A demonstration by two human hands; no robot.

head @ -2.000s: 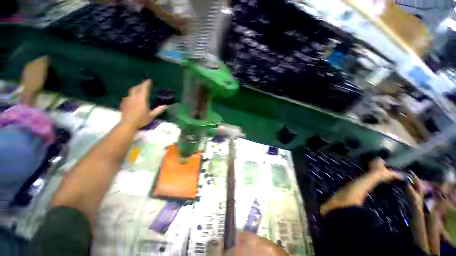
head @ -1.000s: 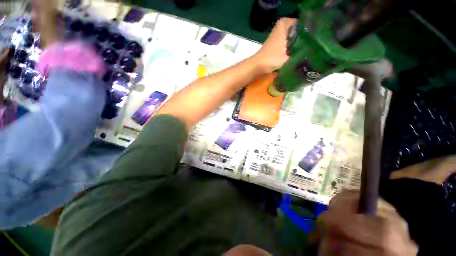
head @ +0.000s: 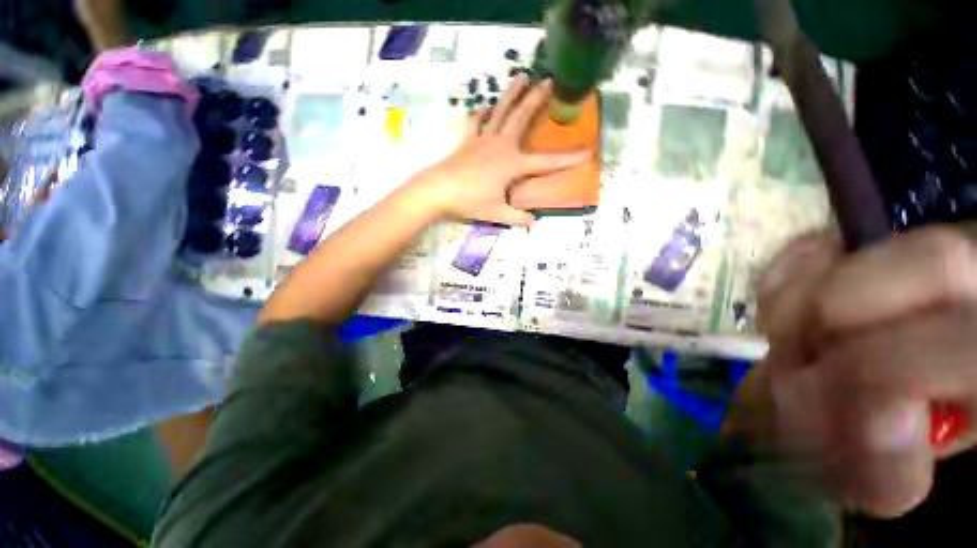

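My left hand [head: 487,171] lies with fingers spread over the left part of the orange press pad [head: 568,187], and no part shows in it. The green press [head: 579,48] stands at the top, its pale ram tip [head: 570,110] just above the pad's upper part. My right hand [head: 873,353], large and blurred at the right, is closed around the dark press lever [head: 830,118]. Small dark caps [head: 487,91] lie scattered left of the ram, beside my left fingertips. A bright red spot shows at the right hand's edge.
A co-worker's blue sleeve with pink cuff [head: 118,225] reaches over the left end of the table. A tray of black round parts [head: 230,171] is beside it. A yellow patch [head: 395,122] lies on the printed paper cover [head: 407,252]. Shiny black parts [head: 921,150] are at the right.
The view has swung downward. My left hand has moved from beyond the press onto the pad. My right hand, still on the lever, appears higher and larger.
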